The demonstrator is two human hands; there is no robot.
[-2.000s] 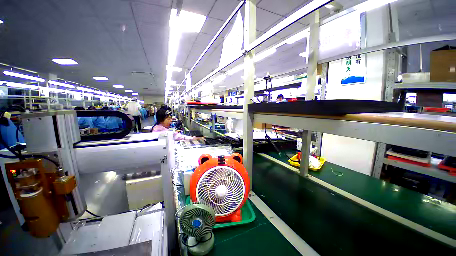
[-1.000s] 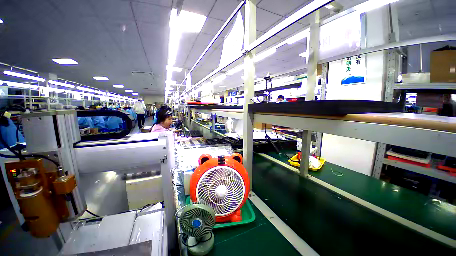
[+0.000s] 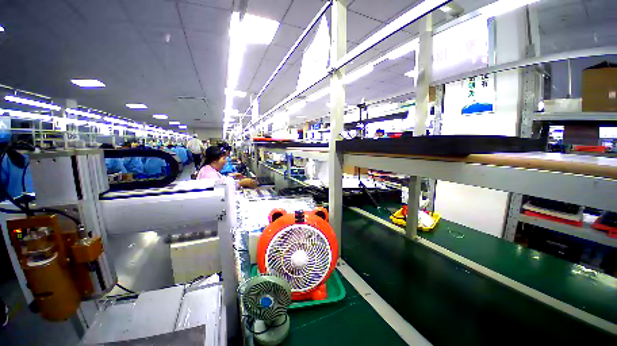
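Observation:
Neither of my hands is in the picture. Nearest in front of me, a large orange-red fan (image 3: 298, 253) with bear ears and a white grille stands in a shallow green tray (image 3: 335, 290) on the green bench top (image 3: 352, 324). A small grey-green fan (image 3: 266, 299) with a blue centre stands in front of it, to its left, and overlaps it in view.
A white machine (image 3: 162, 203) with an orange unit (image 3: 47, 270) stands at the left. A dark green conveyor belt (image 3: 406, 277) runs at the right under a shelf (image 3: 473, 165). A yellow tray (image 3: 399, 217) lies beyond it. A person in pink (image 3: 211, 169) sits further down the line.
The person in pink has leaned back to the left and changed arm position. The person walking in the background has shifted. The fans and the tray have not moved.

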